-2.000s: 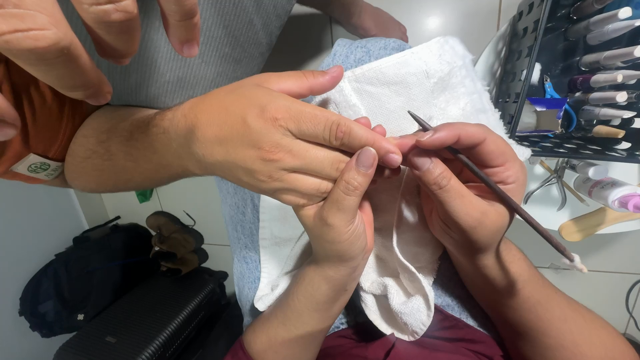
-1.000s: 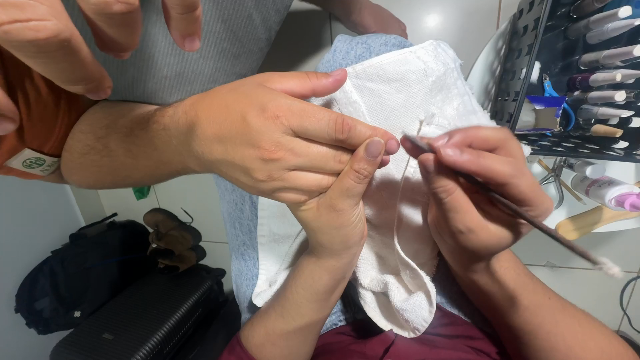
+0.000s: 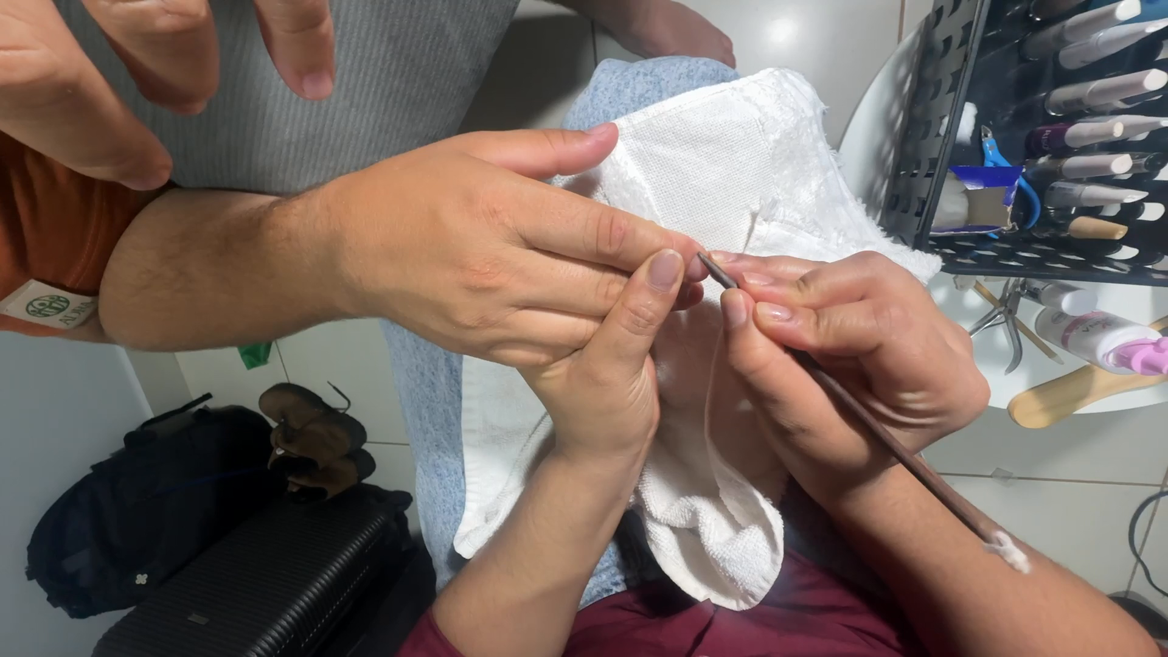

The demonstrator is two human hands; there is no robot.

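My left hand (image 3: pixel 607 365) grips the fingers of another person's hand (image 3: pixel 456 246), its thumb lying along the end of the index finger. My right hand (image 3: pixel 849 356) pinches a dark wooden cuticle stick (image 3: pixel 903 452) near its pointed end. That tip touches or almost touches the nail at the end of the person's index finger. A wisp of white cotton clings to the stick's far end. Beneath the hands a white towel (image 3: pixel 703 173) is spread over my lap.
On a white round table at the right stand a black basket (image 3: pixel 949 137) of nail polish bottles, metal nippers (image 3: pixel 1008 324), a bottle with a pink cap (image 3: pixel 1104 342) and a wooden spatula (image 3: pixel 1058 397). A black bag (image 3: pixel 164 502) and suitcase (image 3: pixel 274 575) lie at lower left.
My right hand moved the stick slightly away from the person's fingertip, then brought it back to the nail. My left hand keeps its hold on the fingers.
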